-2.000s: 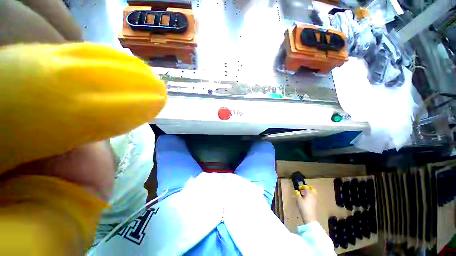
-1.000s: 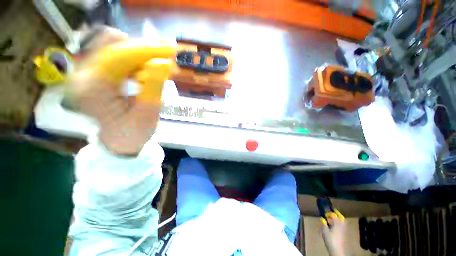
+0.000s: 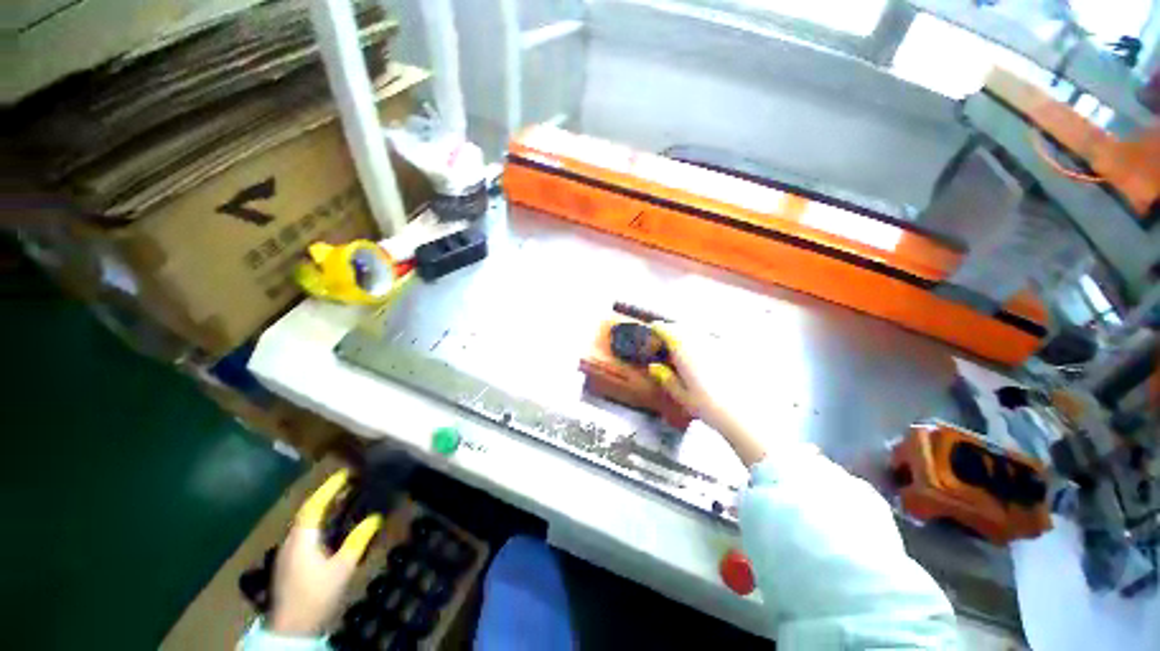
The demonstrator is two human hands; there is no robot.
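Note:
My right hand (image 3: 683,387), with yellow finger cots, is at the left orange fixture (image 3: 617,378). Its fingers are on the right end of a black plastic housing (image 3: 631,341) at the top of the fixture and hide part of it. My left hand (image 3: 318,560) is low at the left, below the table edge. Its yellow-covered thumb and finger are around a blurred black housing (image 3: 384,471), above rows of black housings (image 3: 405,579) on cardboard. The right fixture (image 3: 926,477) holds another black housing (image 3: 999,473).
A green button (image 3: 445,440) and a red button (image 3: 738,572) are on the white front edge. Yellow tape (image 3: 346,272) and a black block (image 3: 452,253) lie at the left corner. An orange beam (image 3: 738,242) spans the back. A carton (image 3: 255,242) with stacked cardboard stands left.
The view has swung left. My left hand has gone from above the table down to the parts at the left. My right hand has moved from the low right cardboard to the left fixture.

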